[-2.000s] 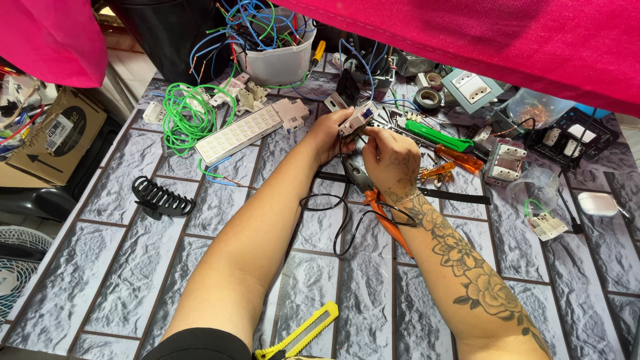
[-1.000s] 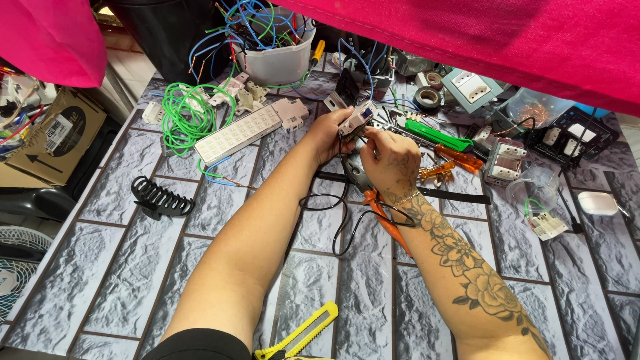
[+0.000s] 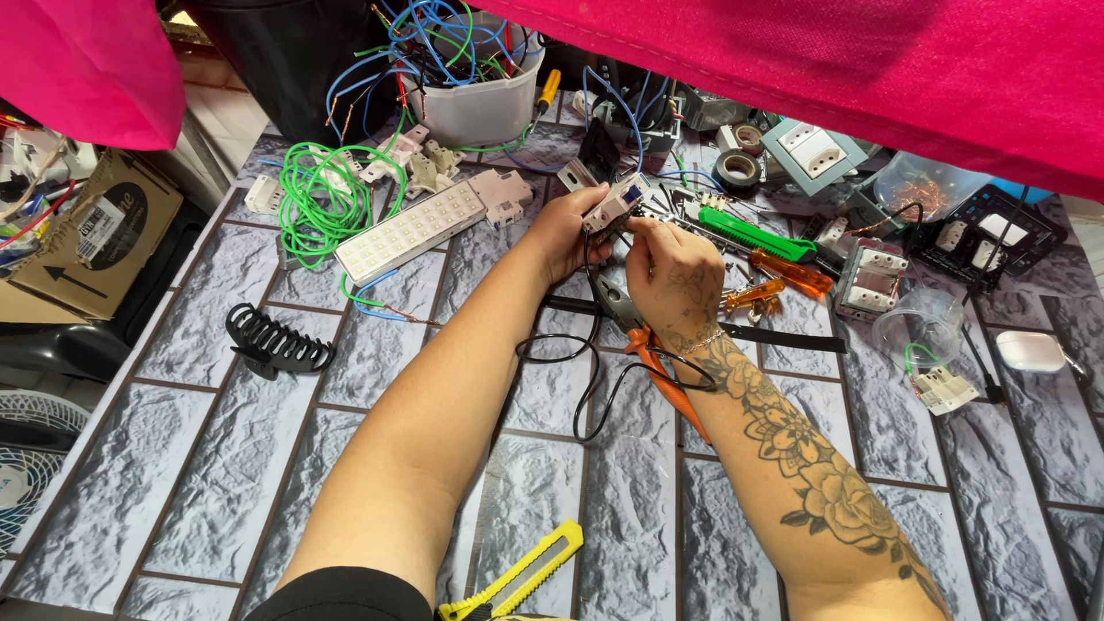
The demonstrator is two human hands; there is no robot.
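My left hand (image 3: 569, 231) grips a small white electrical module (image 3: 617, 203) with a blue part, holding it above the table. Close on its right, my right hand (image 3: 675, 263) has thumb and fingers pinched together at the module's lower side; whatever lies between those fingertips is hidden. A thin black cable (image 3: 592, 379) hangs from near the module and loops on the table. Orange-handled pliers (image 3: 668, 388) lie under and beside my right wrist. A green utility knife (image 3: 755, 235) and orange-handled screwdrivers (image 3: 792, 272) are to the right of the hands.
Left of my arms are an LED light panel (image 3: 414, 228), coiled green wire (image 3: 302, 203) and a black hair claw (image 3: 280, 342). A wire-filled tub (image 3: 479, 108) stands behind. A yellow utility knife (image 3: 517, 573) lies in front; sockets (image 3: 871, 280) and an earbud case (image 3: 1031, 351) are at right.
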